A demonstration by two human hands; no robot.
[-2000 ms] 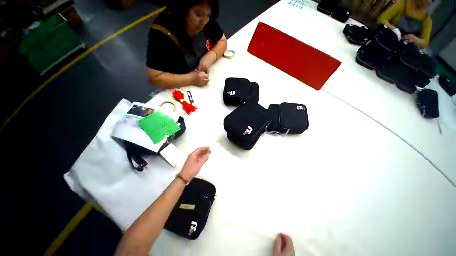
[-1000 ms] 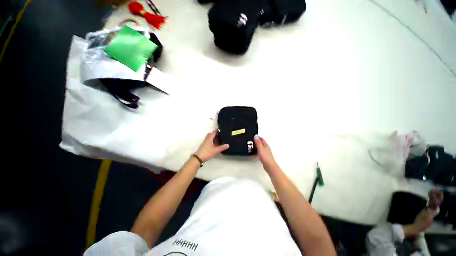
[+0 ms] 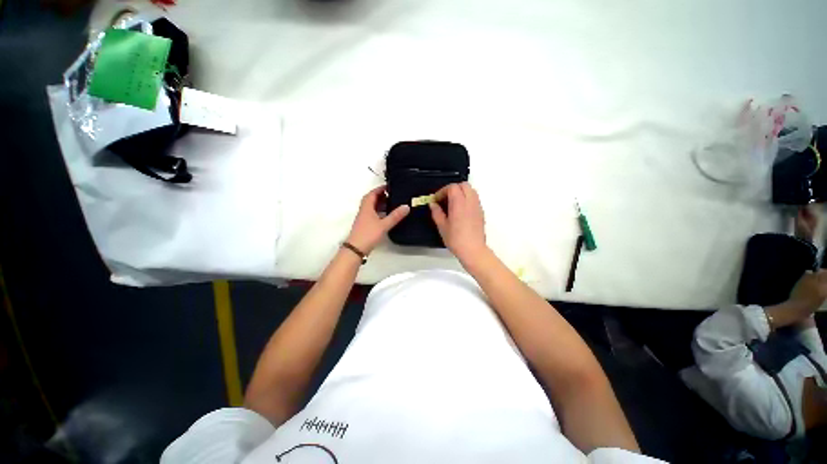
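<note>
A small black zipped bag [image 3: 426,158] lies flat on the white-covered table, in front of my body. A yellow strip [image 3: 423,200] is on its face. My left hand [image 3: 376,224] holds the bag's left side, with the thumb on the face near the strip's left end. My right hand [image 3: 460,217] pinches the strip's right end between thumb and finger. The right hand hides the bag's lower right part.
A green-handled tool [image 3: 587,232] and a black stick [image 3: 574,264] lie right. At left are a green card [image 3: 131,68] and a black strapped bag [image 3: 154,165]. A clear plastic bag [image 3: 751,145] is far right, near a person's white sleeve [image 3: 736,348] and black bags.
My right hand has moved from the bag's right edge onto the strip. My left hand still holds the left side. The camera view has shifted, showing more of the right side.
</note>
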